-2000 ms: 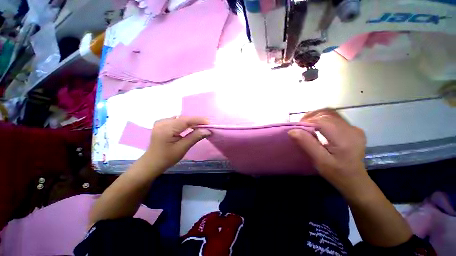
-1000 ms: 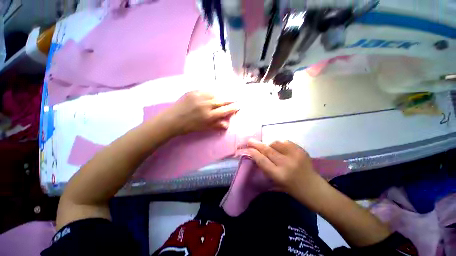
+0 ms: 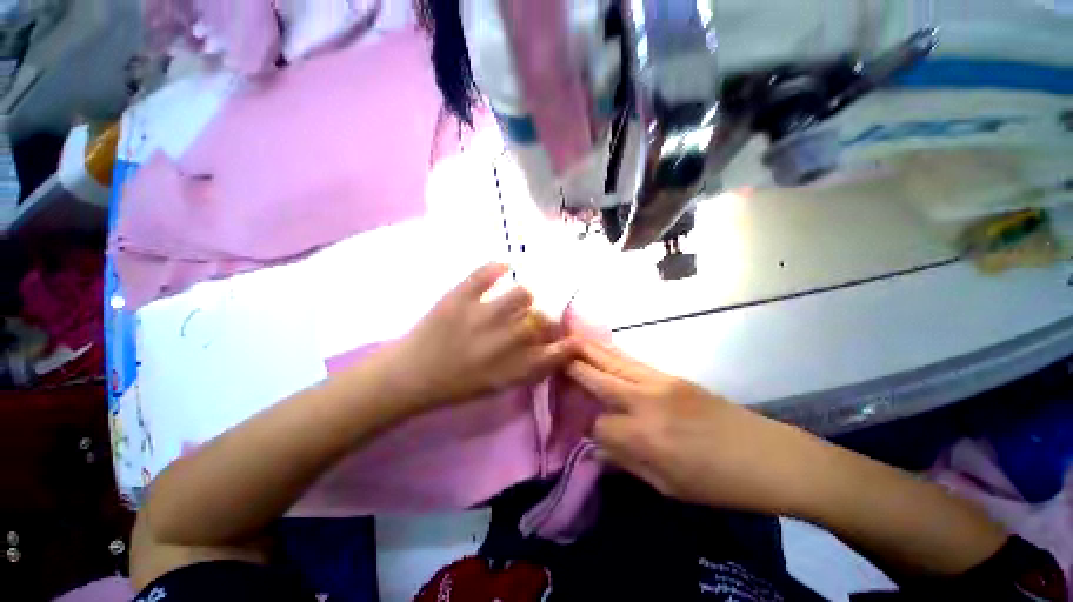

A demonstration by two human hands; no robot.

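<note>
A pink garment panel (image 3: 430,453) lies on the white table below the needle area and hangs over the front edge, with a folded part at its right end. My left hand (image 3: 488,335) rests on the panel, its fingertips pressing near the seam. My right hand (image 3: 641,417) is beside it, fingertips touching the left hand's fingers and holding the fabric at the folded edge. The lockstitch machine head (image 3: 812,118) stands above, with a chrome bar (image 3: 677,129) in front of the needle. Glare and the bar hide the needle.
A stack of cut pink panels (image 3: 318,153) lies left of the needle. A pink strip (image 3: 547,82) and a dark thread bunch (image 3: 448,59) hang from the machine. A yellowish item (image 3: 1012,239) lies at the right. Pink fabric (image 3: 982,476) is at the lower right.
Both hands came together from holding a raised fabric edge apart. The panel now lies on the table below the needle. The view has shifted, and the machine head appears closer.
</note>
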